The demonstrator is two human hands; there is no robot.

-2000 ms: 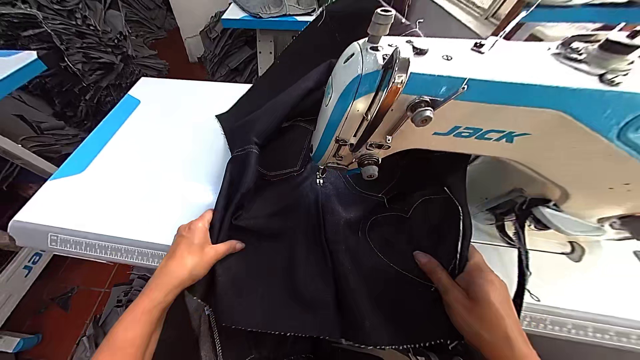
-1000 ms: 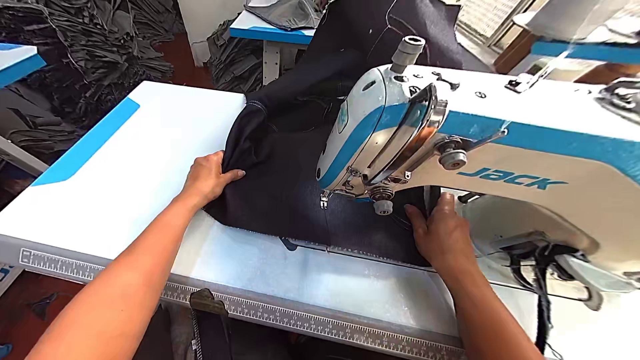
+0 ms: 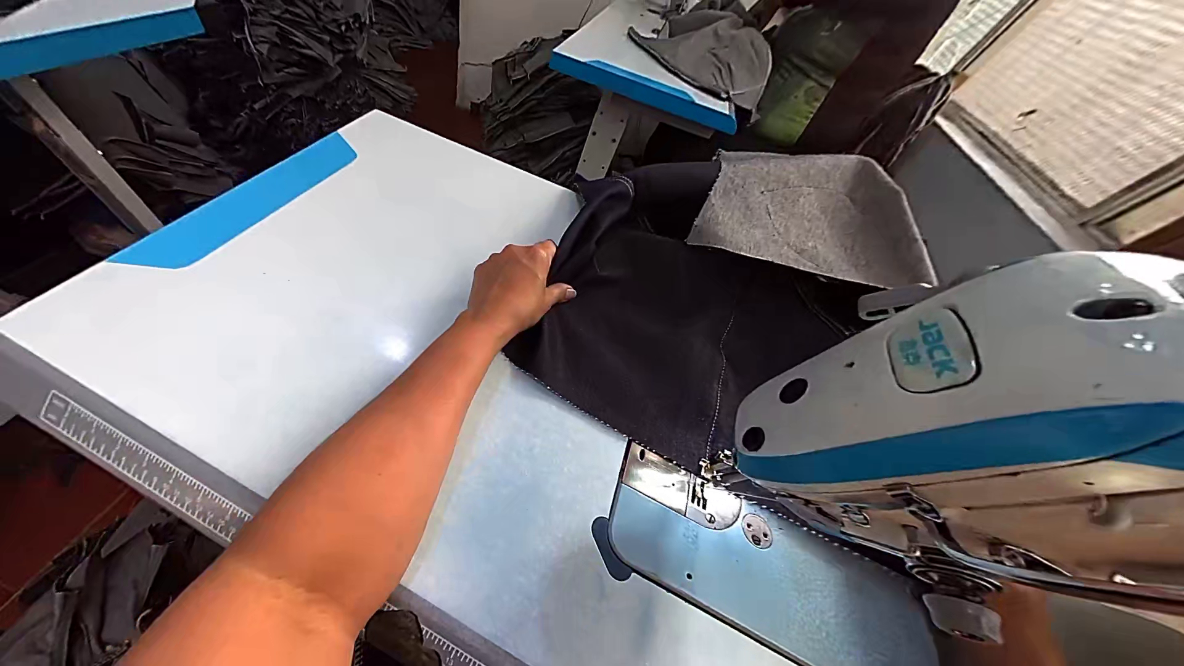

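Observation:
Dark denim fabric (image 3: pixel 647 333) lies across the bed of a Jack industrial sewing machine (image 3: pixel 980 398), a light stitch line running along it to the presser foot (image 3: pixel 717 465). Its serrated near edge is close to the metal needle plate (image 3: pixel 671 486). My left hand (image 3: pixel 520 287) grips the bunched left side of the fabric, thumb on top. Of my right hand (image 3: pixel 1022 620) only a blurred part shows at the lower right, behind the machine head; its fingers and any hold are hidden. A grey fabric piece (image 3: pixel 814 217) is folded up at the far end of the denim.
The white table (image 3: pixel 277 305) has a printed ruler (image 3: pixel 139 462) along its near edge. Piles of dark cloth (image 3: pixel 324 69) lie beyond it. Another table (image 3: pixel 647 79) with grey cloth stands at the back, and a window (image 3: pixel 1073 102) is at the upper right.
The fabric has moved away from me through the machine, its near edge now close to the presser foot. My right hand has gone mostly out of sight behind the machine head. The view has swung considerably.

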